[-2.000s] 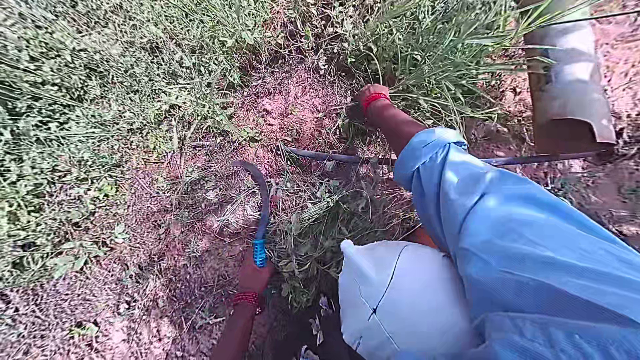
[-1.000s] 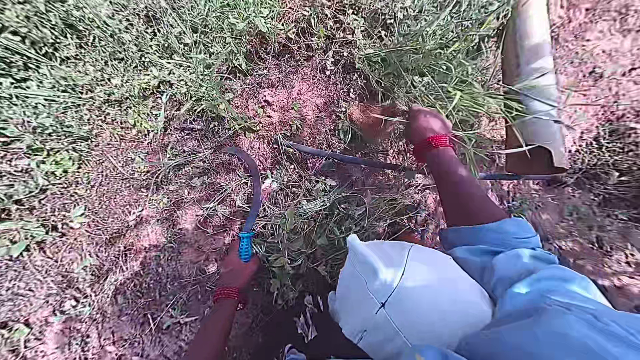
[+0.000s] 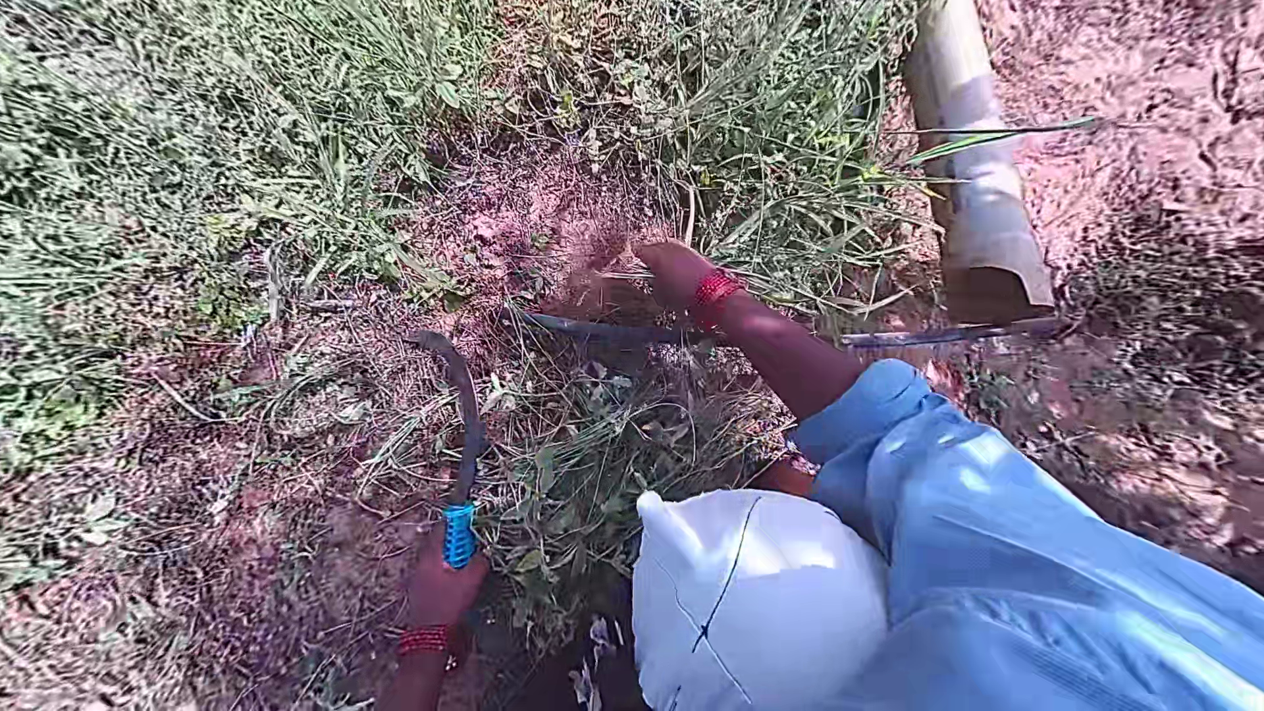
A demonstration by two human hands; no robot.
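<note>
My left hand (image 3: pixel 446 583), with red bangles at the wrist, grips the blue handle of a sickle (image 3: pixel 469 415) whose dark curved blade points up and left above the ground. Further up and to the right, my right hand (image 3: pixel 676 276), also with red bangles, is over bare soil beside the grass (image 3: pixel 790 217). Its fingers are blurred, so whether they hold anything is unclear. A dark hose or thin pipe (image 3: pixel 602 331) lies just below that hand and passes under the forearm. Pulled weeds (image 3: pixel 592 474) lie in a heap between the two arms.
A pale, wide pipe (image 3: pixel 987 207) with an open end lies at the upper right. Dense grass and weeds (image 3: pixel 148 148) cover the upper left. A white rounded bundle crossed by dark string (image 3: pixel 760 602) is close to my body, beside a light blue sleeve (image 3: pixel 987 553).
My right hand has moved left from the grass by the pale pipe to the soil patch above the hose. My left hand still grips the sickle.
</note>
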